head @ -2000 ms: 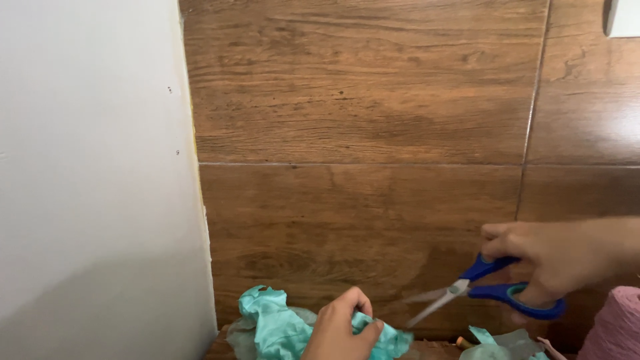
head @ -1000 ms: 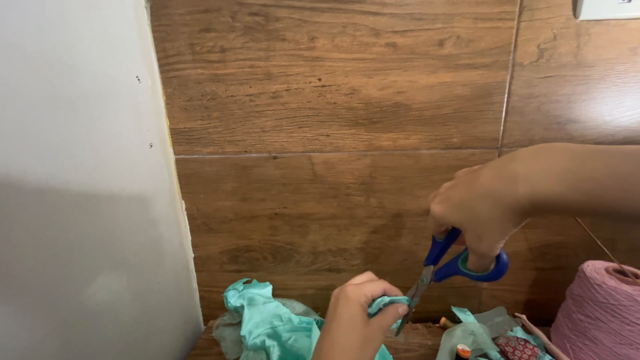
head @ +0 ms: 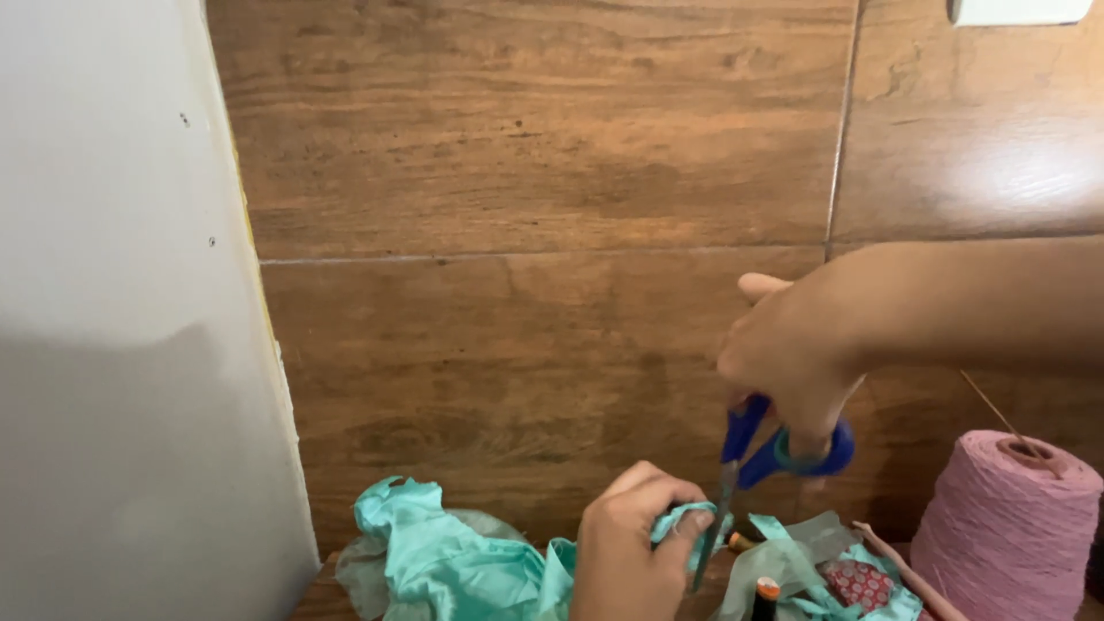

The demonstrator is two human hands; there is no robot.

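Observation:
My left hand (head: 638, 543), at the lower middle, pinches an edge of turquoise satin fabric (head: 461, 552), whose crumpled bulk lies to its left over sheer pale green material (head: 358, 569). Blue-handled scissors (head: 746, 466) are in my right hand (head: 798, 362), with fingers through the loops. Their blades point down beside the pinched fabric, close to my left fingertips. Whether the blades touch the cloth is not clear. The right hand is slightly blurred.
A large cone of pink yarn (head: 1005, 526) stands at the lower right. Left of it lie turquoise and sheer scraps (head: 768, 569), a red patterned piece (head: 858, 582) and an orange-topped dark item (head: 766, 595). Wood-look tiles (head: 535, 155) rise behind, beside a pale panel (head: 129, 302).
From two seconds ago, my right hand has brought the scissors left to the fabric in my left hand, and the blades have turned from pointing left to pointing down.

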